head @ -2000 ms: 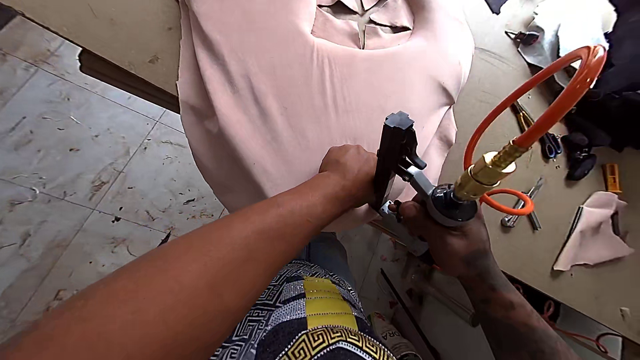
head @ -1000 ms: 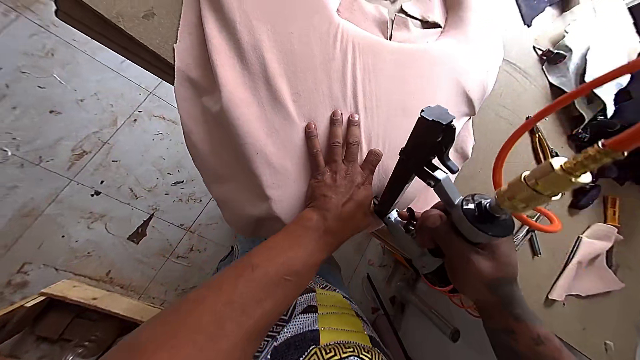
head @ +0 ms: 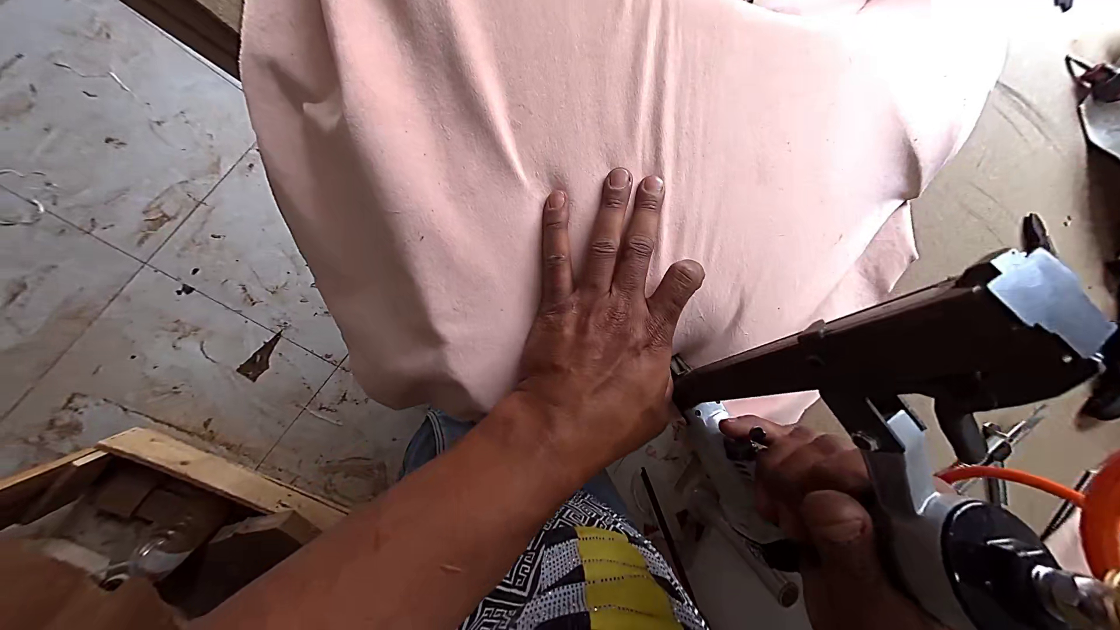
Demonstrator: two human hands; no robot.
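Pink fabric [head: 490, 149] is draped over the work surface and hangs in folds at its near edge. My left hand [head: 604, 350] lies on it, palm down with the fingers spread. My right hand [head: 814, 490] grips a pneumatic stapler [head: 857, 350] with a dark magazine and grey body. The stapler's narrow end is close beside the base of my left hand, against the fabric's near edge; the exact contact is hidden. An orange air hose [head: 1006, 475] shows beside the tool at the lower right.
A table top [head: 980, 184] extends to the right, with tools at its far side. An open wooden box [head: 210, 472] stands low at the left, on a tiled floor [head: 157, 262] strewn with scraps. Patterned cloth [head: 604, 560] covers my body below.
My left hand was curled beside the stapler two seconds ago and now lies flat with spread fingers. The stapler has swung from upright toward the right. The view is closer to the fabric.
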